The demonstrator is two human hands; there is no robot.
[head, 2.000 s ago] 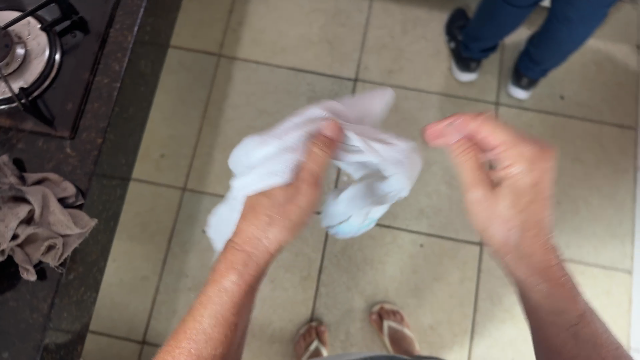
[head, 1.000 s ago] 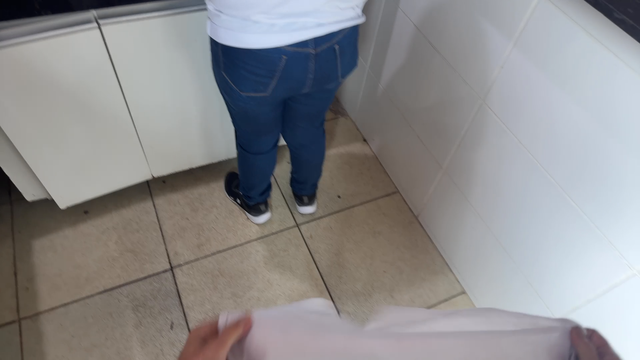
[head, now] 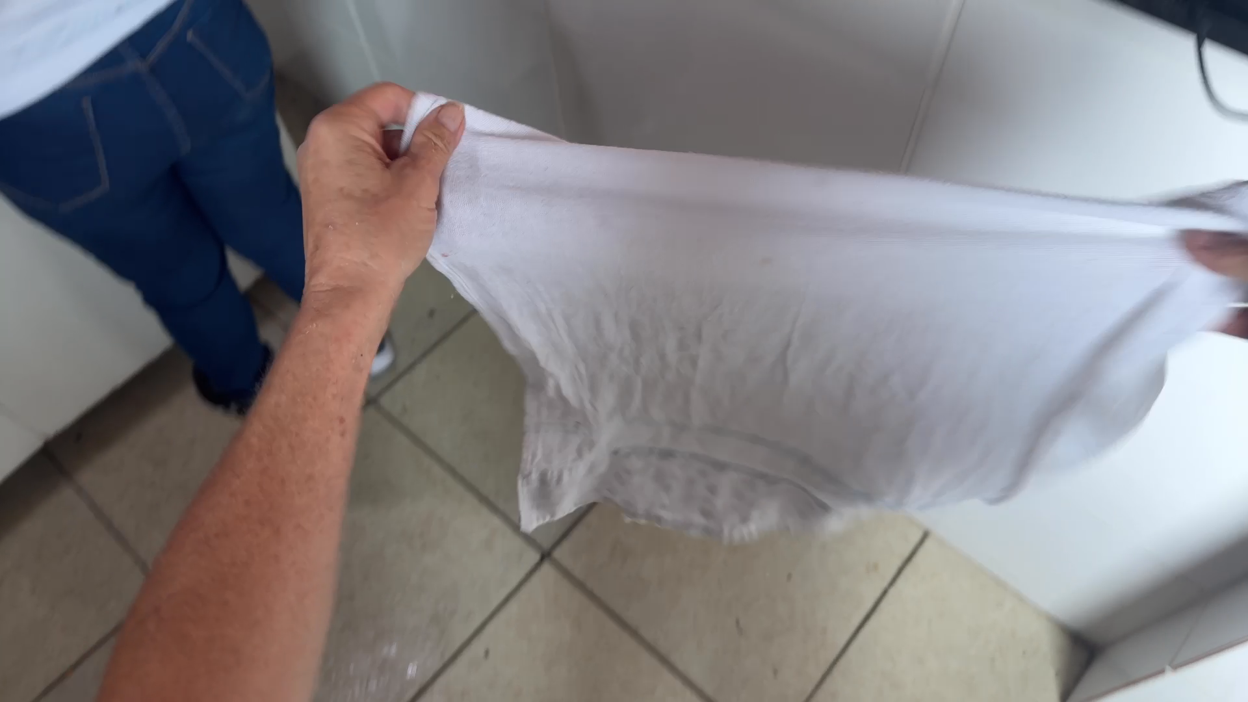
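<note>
A white knitted garment, possibly a shirt, is stretched out wide in the air in front of me. My left hand grips its upper left corner between thumb and fingers. At the right edge of the view my right hand pinches the other upper corner; it is blurred and mostly cut off. The cloth hangs down between my hands, with a curved band, perhaps a neckline, near its wavy lower edge.
A person in blue jeans and a white top stands close by at the upper left, facing away. White wall panels rise behind the cloth. Beige floor tiles lie below. A dark edge with a cable shows at the upper right.
The white cloth, bunched in my left hand two seconds ago with my right hand apart, is now spread between both hands and raised. The view has swung away from the stove.
</note>
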